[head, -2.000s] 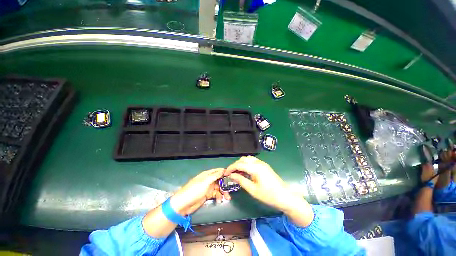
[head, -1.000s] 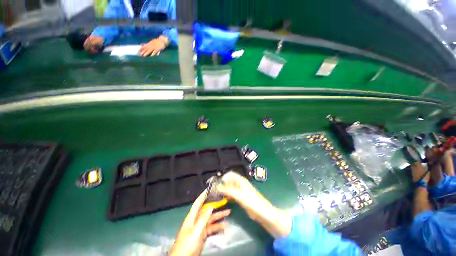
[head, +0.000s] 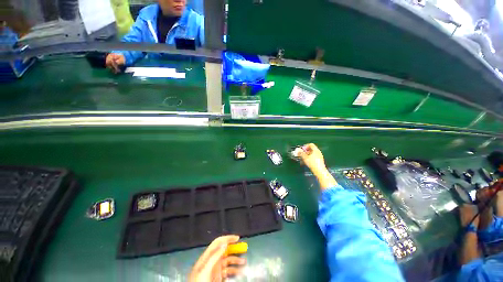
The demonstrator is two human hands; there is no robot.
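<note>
My right hand point(head: 312, 158) reaches forward over the green surface. Its fingertips are closed on a small device unit point(head: 298, 151), which they partly cover. My left hand point(head: 218, 260) is low in front, cut off by the bottom edge, with a short yellow tool point(head: 237, 248) held at its thumb and fingers. Device units with pale centres lie left of my right hand point(head: 274, 157), further left point(head: 240, 152), beside the black tray's right end point(head: 279, 190) point(head: 289, 212) and left of the tray point(head: 103, 209). A dark piece point(head: 146, 202) sits in the tray's upper left pocket.
The black foam tray point(head: 193, 218) lies in front. Stacked black trays point(head: 30, 220) are at left. The clear blister tray point(head: 380, 206) is partly under my right sleeve. A crumpled clear bag point(head: 416, 187) and another person's hands point(head: 485, 204) are at right. A metal rail point(head: 110, 120) runs behind.
My hands have separated. My right hand has moved forward to a unit near the rail; my left stays low with the yellow tool. Another unit now shows between the two rear ones. The view has shifted.
</note>
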